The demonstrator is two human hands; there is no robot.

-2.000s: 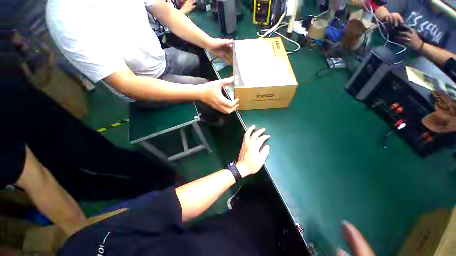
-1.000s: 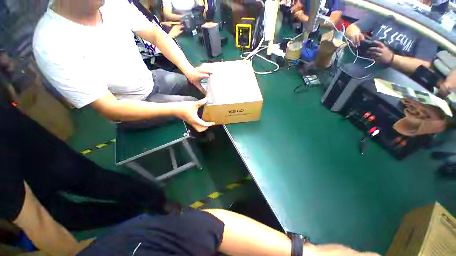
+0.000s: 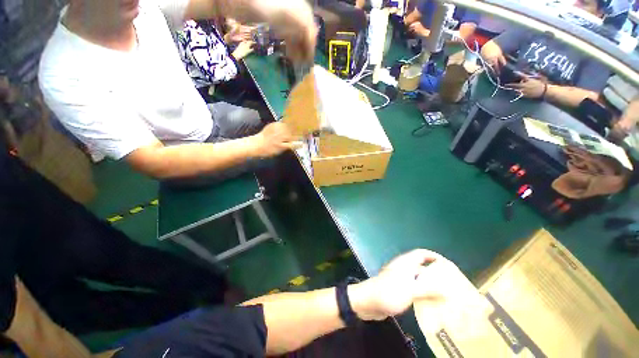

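Note:
A tan retail carton (image 3: pixel 560 294) lies at the bottom right, cut off by the frame's lower edge. Its broad face carries fine print. A paler tan lid flap (image 3: pixel 455 321) with rounded corner and dark printed labels stands out on its left side. My left hand (image 3: pixel 396 283), with a black band on the wrist, pinches the flap's upper corner between thumb and fingers. The contents of this carton do not show. My right hand is not in view.
A person in a white shirt handles a second carton (image 3: pixel 350 169) with its lid part raised. A black test box (image 3: pixel 518 164) and dark speaker (image 3: pixel 476 129) stand right. A stool (image 3: pixel 210 206) stands left of the bench (image 3: pixel 413 210). Others sit beyond.
My left hand has moved up and now holds the flap of the near carton, which has come further into view. The neighbour's carton lid has been lifted. My right hand has left the picture.

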